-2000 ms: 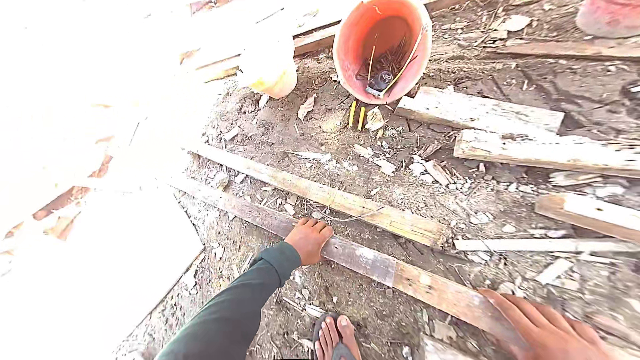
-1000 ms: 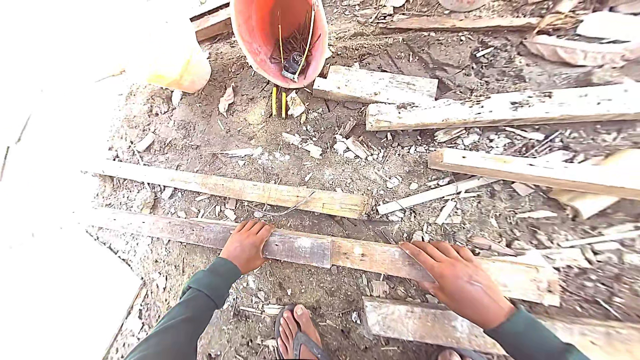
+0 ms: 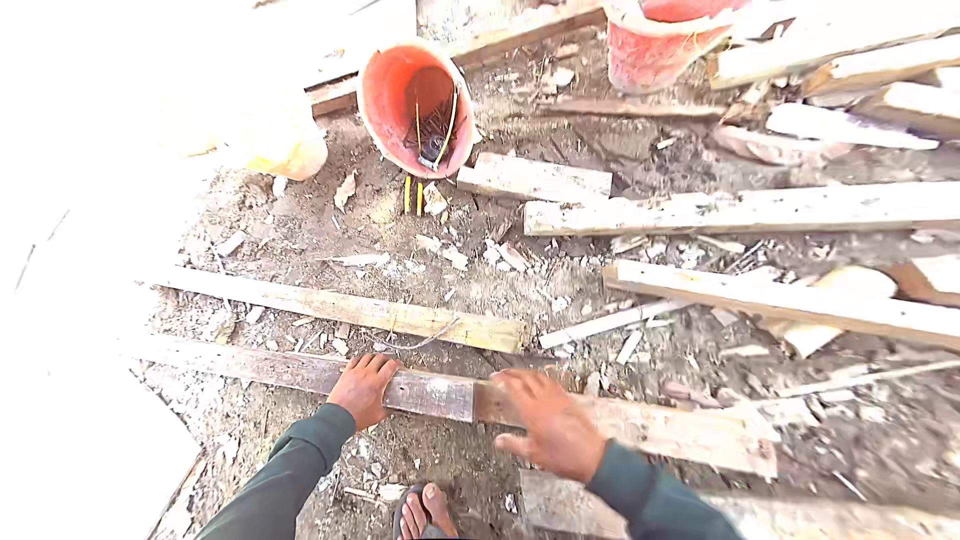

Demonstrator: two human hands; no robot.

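My left hand (image 3: 364,388) grips the upper edge of a long weathered wooden board (image 3: 431,394), just left of a seam where its grey part meets a browner part. Blurred, with its fingers apart, my right hand (image 3: 553,426) is over the board right of that seam; whether it touches the wood is unclear. Parallel to the board and a little beyond it lies a narrower wooden plank (image 3: 337,309) with a thin loop of wire or string at its right end. Another wooden plank (image 3: 574,502) lies below my right hand.
An orange bucket (image 3: 382,105) lies tilted, with sticks and a dark object inside. Beyond are a pale bucket (image 3: 289,154) and a second orange bucket (image 3: 649,56). Timber beams (image 3: 720,214) and wood scraps cover the ground on the right. A sandaled foot (image 3: 426,514) stands below.
My right hand has moved left along the board, toward my left hand, and its fingers are now spread. The left hand stays on the board.
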